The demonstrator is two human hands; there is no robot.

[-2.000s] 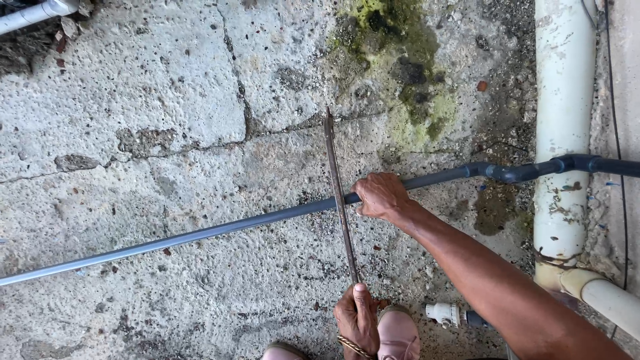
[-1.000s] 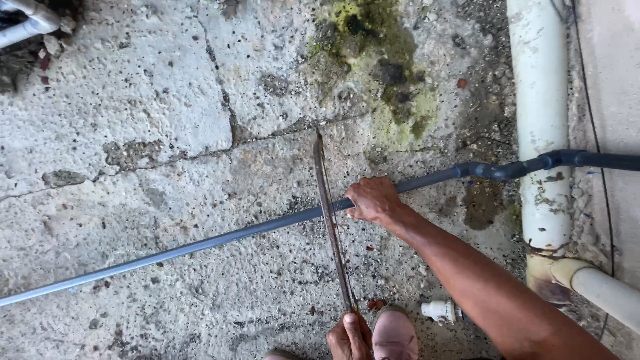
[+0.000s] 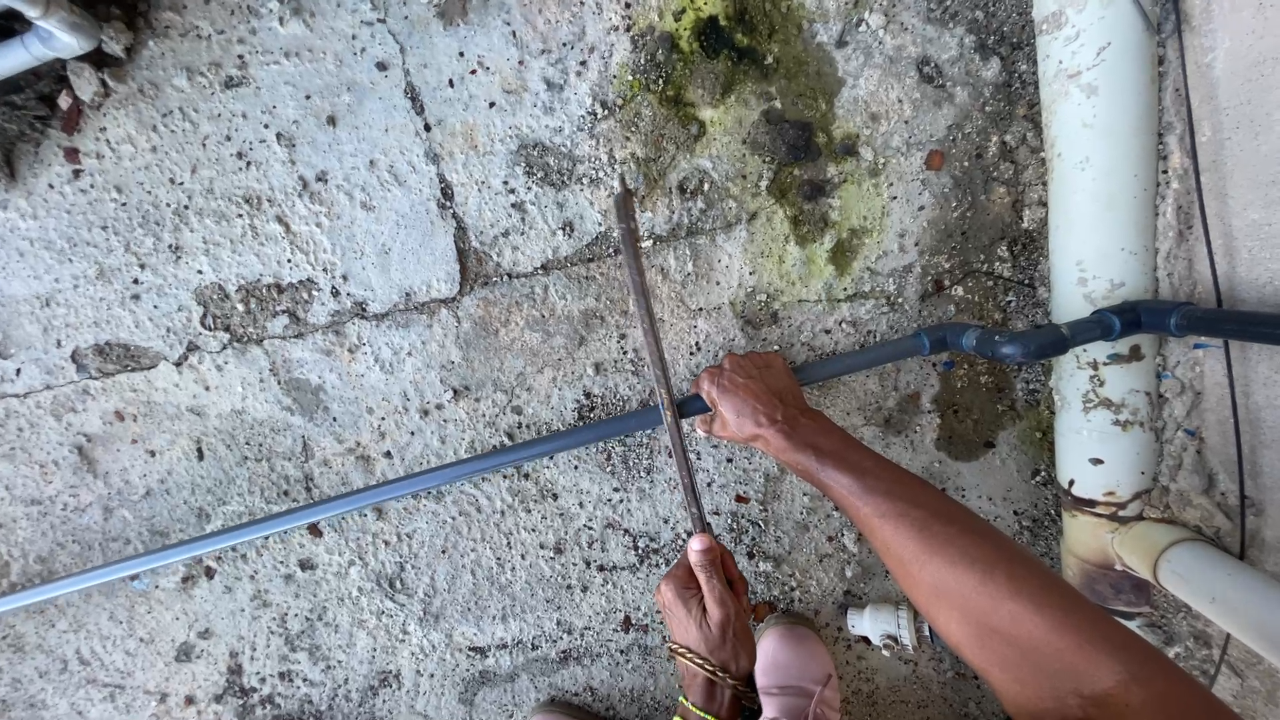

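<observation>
A long grey plastic pipe (image 3: pixel 480 462) runs across the rough concrete, joined at the right to dark elbow fittings (image 3: pixel 1030 342). My right hand (image 3: pixel 752 398) is closed around this pipe, knuckles up. Just left of it, a thin rusty metal tool (image 3: pixel 648 325), apparently a hacksaw seen edge-on, lies across the pipe. My left hand (image 3: pixel 708 600), with a braided bracelet at the wrist, grips the near end of this tool, thumb on top. The tool's far tip points away from me. Its contact with the pipe is too small to judge.
A thick white pipe (image 3: pixel 1105 230) stands along the right side, with a branch (image 3: pixel 1225 590) at its lower end. A white plastic fitting (image 3: pixel 885 626) lies near my pink shoe (image 3: pixel 795 670). Green moss (image 3: pixel 855 215) and cracks mark the concrete. White pipes (image 3: pixel 55 35) show at top left.
Since one second ago, my left hand has moved away from my body, and the tool's tip reaches farther past the pipe. My right hand has stayed on the pipe.
</observation>
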